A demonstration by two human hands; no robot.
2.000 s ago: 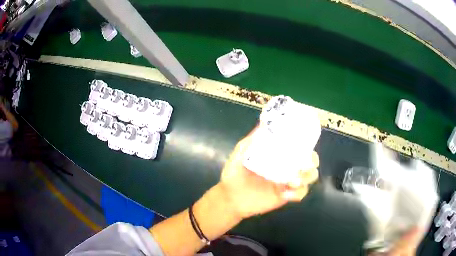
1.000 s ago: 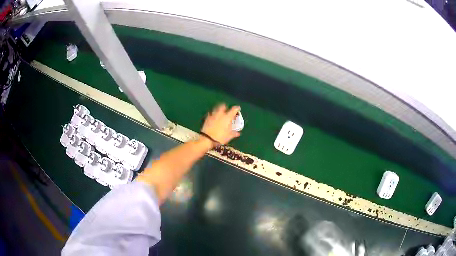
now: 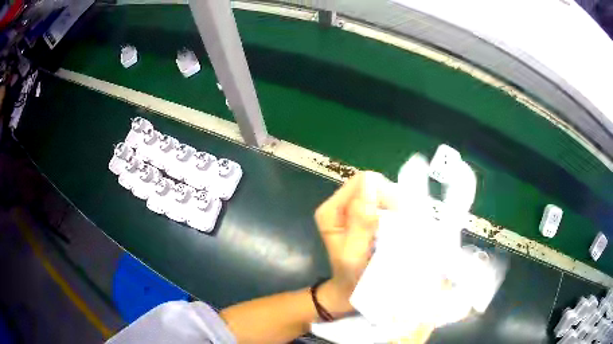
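My left hand [image 3: 353,228] is in the middle, fingers curled at the left side of a bright white cloth [image 3: 417,269]. The adapter in my left hand is almost wholly hidden by the cloth and glare. My right hand [image 3: 411,333] shows only as a patch of skin at the bottom edge, under the cloth it grips. Two tight rows of white adapters [image 3: 181,158], pins up, lie on the bench at the left. A white adapter [image 3: 445,163] lies on the green belt just behind the cloth.
The green conveyor belt [image 3: 322,101] carries more spaced adapters [image 3: 551,220] at the right and far left. A chipped cream rail [image 3: 302,156] borders it, with a grey upright [image 3: 232,74] beside it. An adapter pile [image 3: 585,319] is at the lower right. A blue object [image 3: 141,289] is below the bench.
My left hand reached to an adapter on the belt a second ago and is now back over the bench, against the cloth. The cloth has come up to it. The camera view has shifted.
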